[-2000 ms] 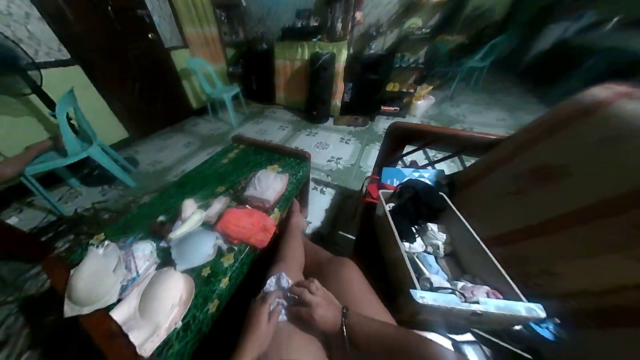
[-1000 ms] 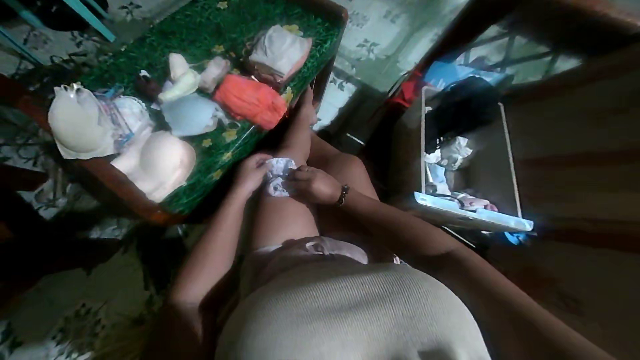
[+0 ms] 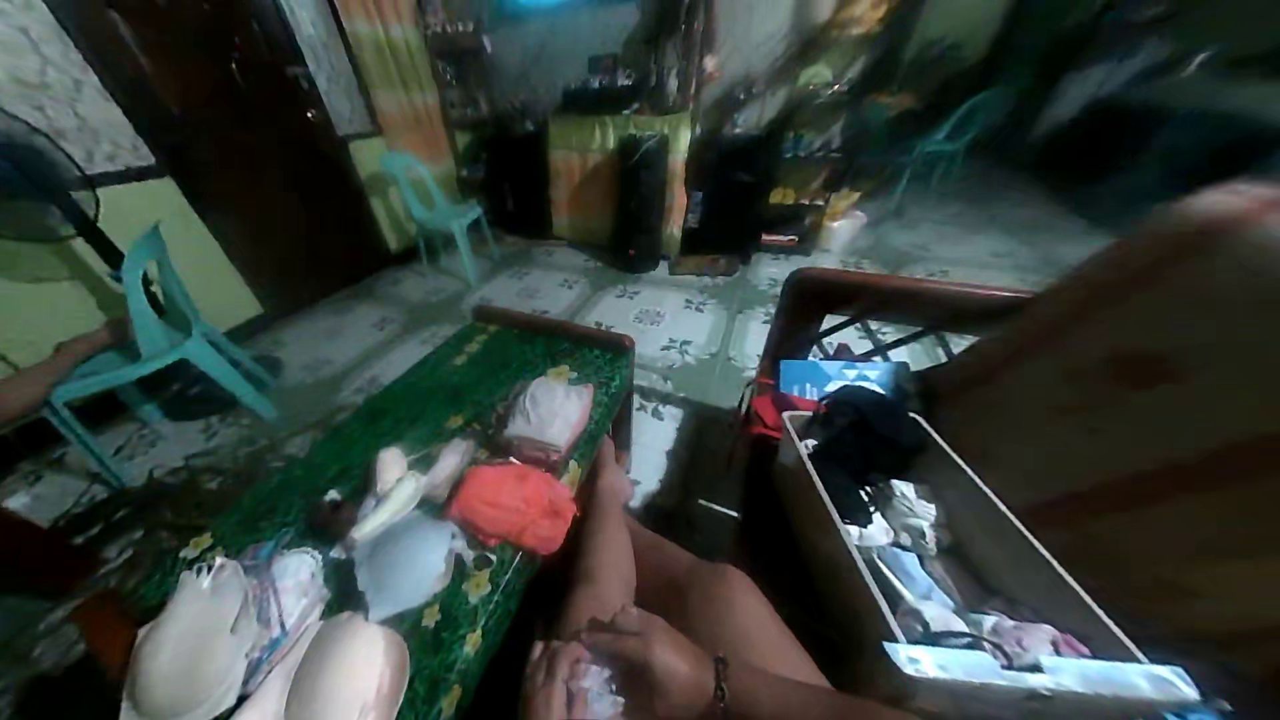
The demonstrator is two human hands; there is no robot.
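Note:
A small white patterned cloth [image 3: 598,692] lies bunched over my lap, between my hands. My left hand [image 3: 555,680] grips its left side at the bottom edge of the view. My right hand [image 3: 655,655], with a bracelet at the wrist, closes over its right side. On the green floral table cover [image 3: 400,400] to the left rest beige bras [image 3: 345,670], a pale blue garment [image 3: 405,565], a folded orange-red garment [image 3: 515,507] and a white bundle [image 3: 550,412]. At my right, an open drawer-like box [image 3: 1010,520] holds black clothing [image 3: 865,440] and crumpled light garments [image 3: 910,515].
Green plastic chairs [image 3: 435,210] stand beyond the table; another person's arm [image 3: 65,365] rests by the nearer one at left. A fan [image 3: 45,180] is behind it. A blue box [image 3: 838,378] sits behind the drawer-like box, beside a wooden armrest [image 3: 900,285].
The view has tilted down and back up. My hands stay at the cloth; it shows less between them now than one second ago.

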